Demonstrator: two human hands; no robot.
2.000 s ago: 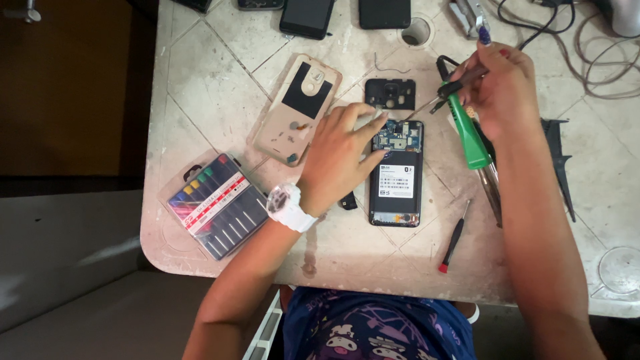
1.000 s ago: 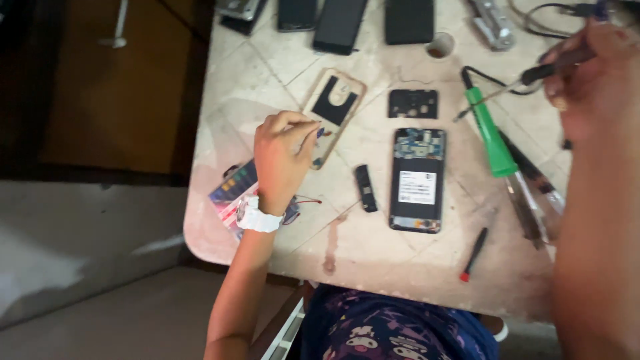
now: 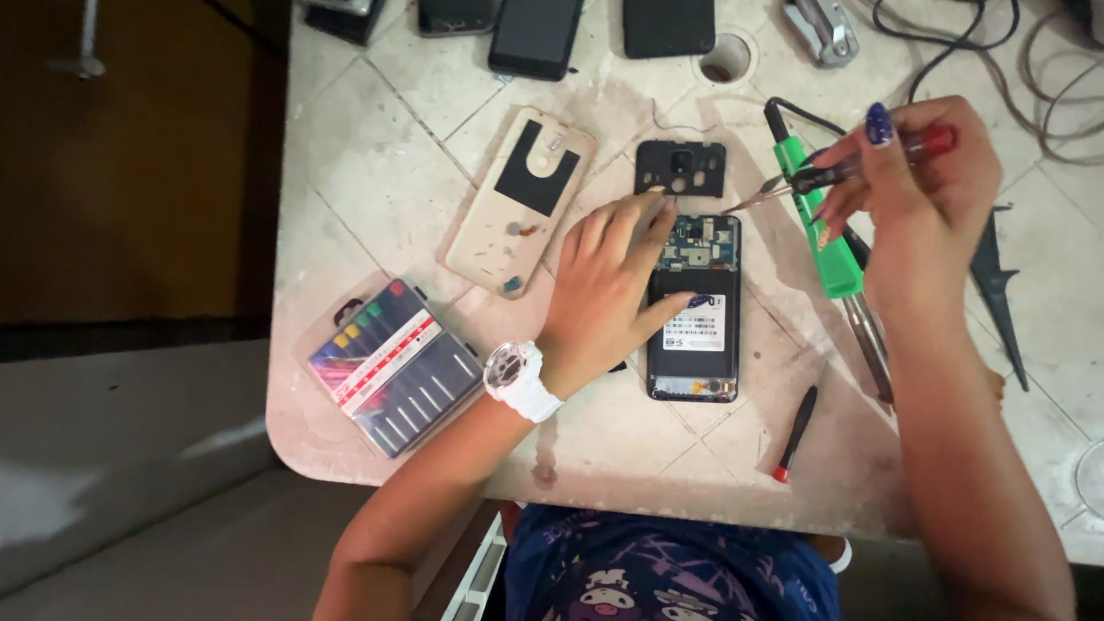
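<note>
An opened smartphone [image 3: 694, 345] lies on the table with its circuit board and labelled battery showing. My left hand [image 3: 608, 280] rests over the phone's left edge, fingers spread toward the board; whether it pinches a small part cannot be told. My right hand [image 3: 914, 190] grips a screwdriver [image 3: 828, 172], its tip just above the phone's top right corner. Above the phone lies a black inner cover [image 3: 680, 168] with a camera opening. A beige back cover [image 3: 522, 203] bearing small loose parts lies to the left. A green-handled soldering iron [image 3: 819, 220] lies beneath the right hand's fingers.
A screwdriver set in a case [image 3: 397, 366] lies at the left. Near the front is a small screwdriver [image 3: 795, 434]. Several phones, one a dark smartphone [image 3: 535, 34], line the back, beside a round hole [image 3: 726, 60]. A black pointed piece [image 3: 998, 285] and a cable [image 3: 957, 52] are at the right.
My left hand has moved from the beige back cover to the opened phone. My right hand has brought the screwdriver's tip from near the soldering iron to the phone's top edge.
</note>
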